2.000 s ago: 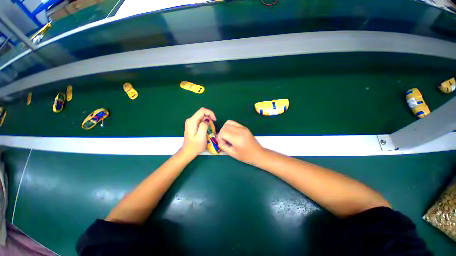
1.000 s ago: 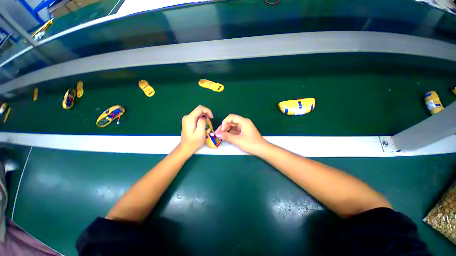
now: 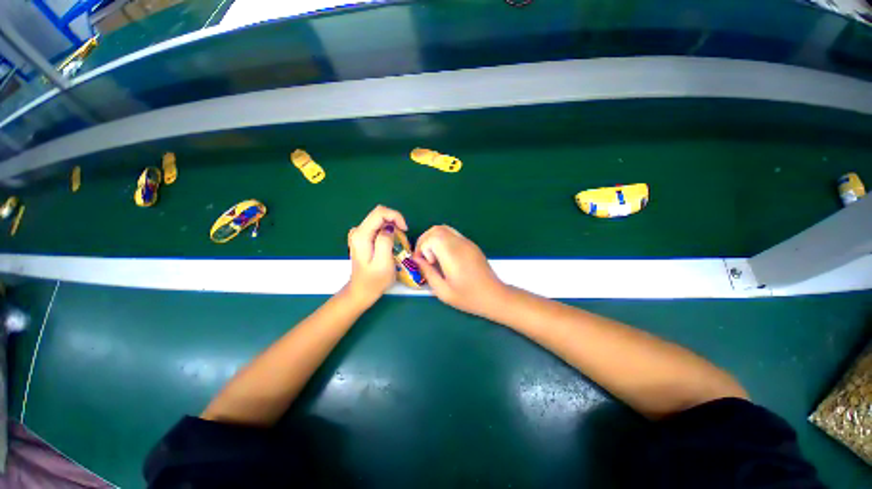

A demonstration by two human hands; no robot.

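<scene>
An opened yellow housing half with blue, red and dark contents is held over the white-silver rail, hollow side up. My left hand grips its far left part between thumb and fingers. My right hand is at its right side, fingers curled in, with the fingertips at the contents. Whether the right fingers pinch a wire or small part cannot be told; they hide part of the shell.
The green conveyor carries a domed car body shell, flat yellow base plates and opened shells. A slanted grey post stands at right. A bag of small tan parts lies lower right. Pinkish fabric shows lower left.
The pieces on the conveyor have moved to the right. My right fingers opened slightly at the shell a second ago and are curled in again. My left hand keeps its hold.
</scene>
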